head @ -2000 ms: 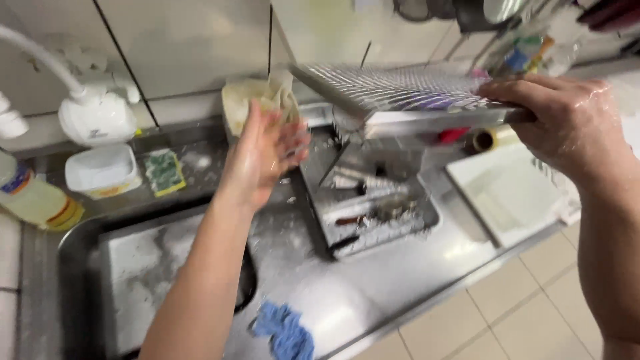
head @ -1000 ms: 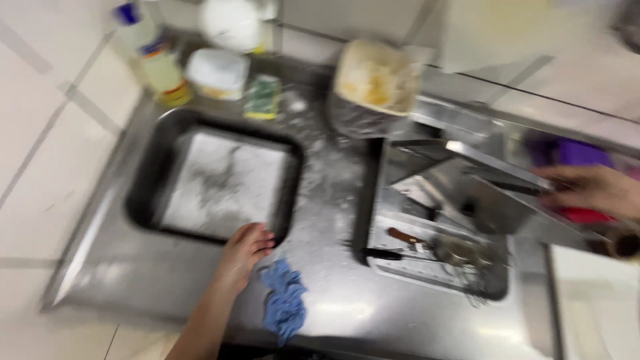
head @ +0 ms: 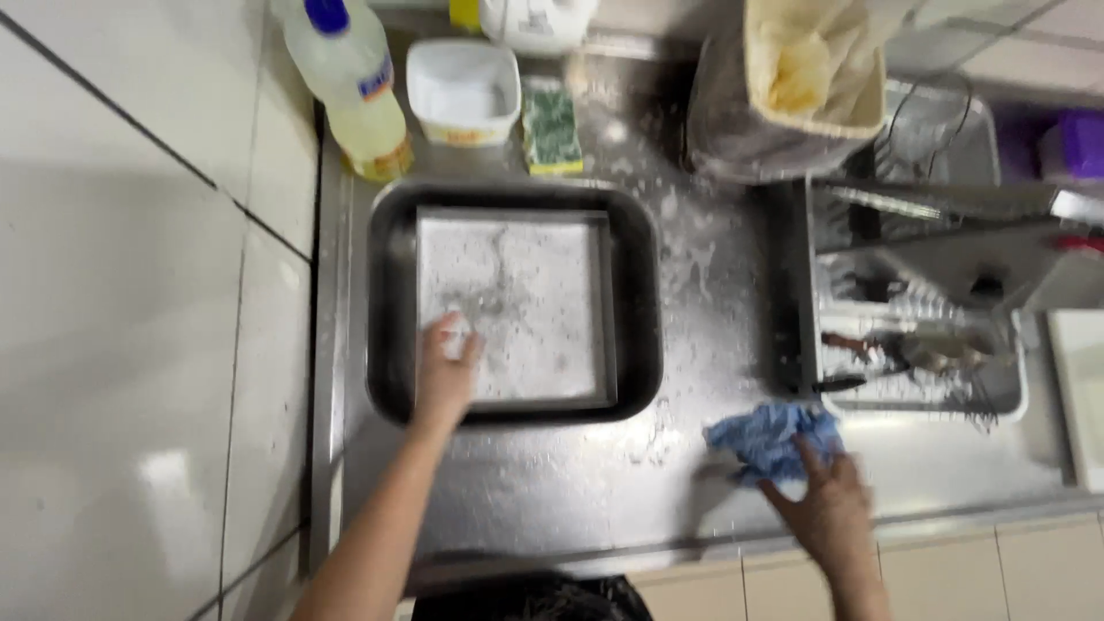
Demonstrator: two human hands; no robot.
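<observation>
A square, light-coloured metal tray (head: 535,302) lies in the sink basin (head: 638,345), with dark specks on its wet surface. Over the tray's left part is my left hand (head: 447,371), blurred, fingers slightly curled; whether it touches or grips anything is unclear. My right hand (head: 824,509) reaches a crumpled blue cloth (head: 772,440) on the steel counter, thumb and fingers spread at its lower right edge. A large metal piece (head: 957,250) stands tilted in the dish rack (head: 1022,379), among utensils.
Behind the basin stand a bottle of yellowish liquid (head: 362,95), a white plastic tub (head: 464,86) and a green-and-yellow sponge (head: 552,128). A lined waste bin (head: 733,129) is beside the rack. A tiled wall (head: 147,328) borders the left.
My right hand has let go of the metal piece, which now rests in the rack, and is at the blue cloth. My left hand has moved over the tray in the basin.
</observation>
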